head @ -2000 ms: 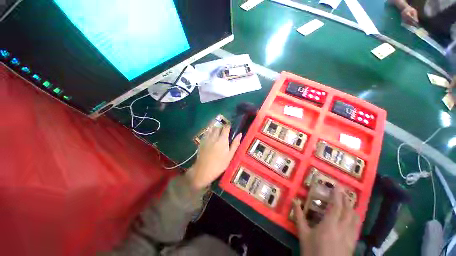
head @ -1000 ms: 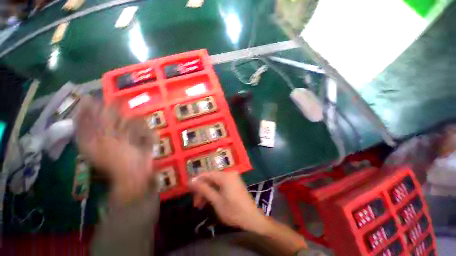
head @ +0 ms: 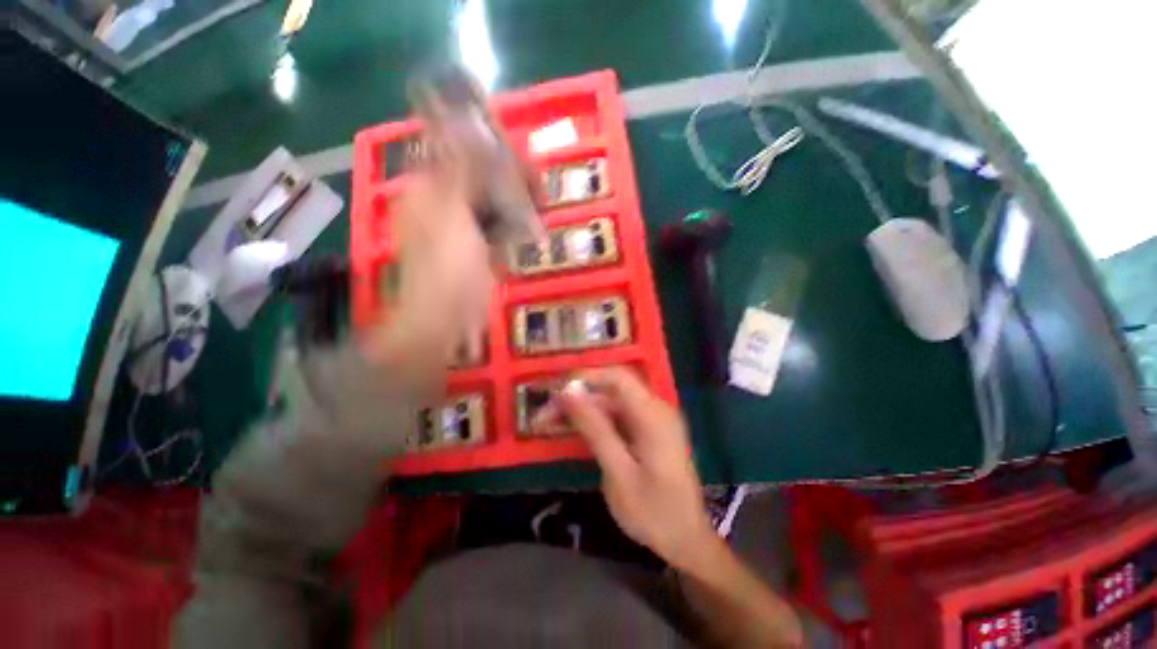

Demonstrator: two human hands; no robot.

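A red tray [head: 501, 332] holds gold-tan phones with open backs in two columns. My right hand [head: 641, 463] has its fingertips on the right end of the phone [head: 538, 407] in the bottom right pocket. My left hand [head: 438, 260] is strongly blurred above the left column and hides much of it. A blurred grey-brown bar shape is at its fingers; I cannot tell whether it is a phone or the fingers themselves. The top right pocket shows a white label [head: 555, 134]. The pocket below it has an open-backed phone [head: 574, 184].
Black scanners lie right [head: 705, 285] and left [head: 320, 285] of the tray. A labelled clear strip [head: 759, 350], white cable [head: 768, 162] and mouse [head: 924, 279] are at right. A phone [head: 274, 204] lies on a pale sheet at left. Monitors flank the bench; red trays [head: 1015, 577] are lower right.
The view has shifted. My left hand has moved up over the tray. The top right pocket shows a label instead of a face-up phone, and the pocket below has a phone instead of a label.
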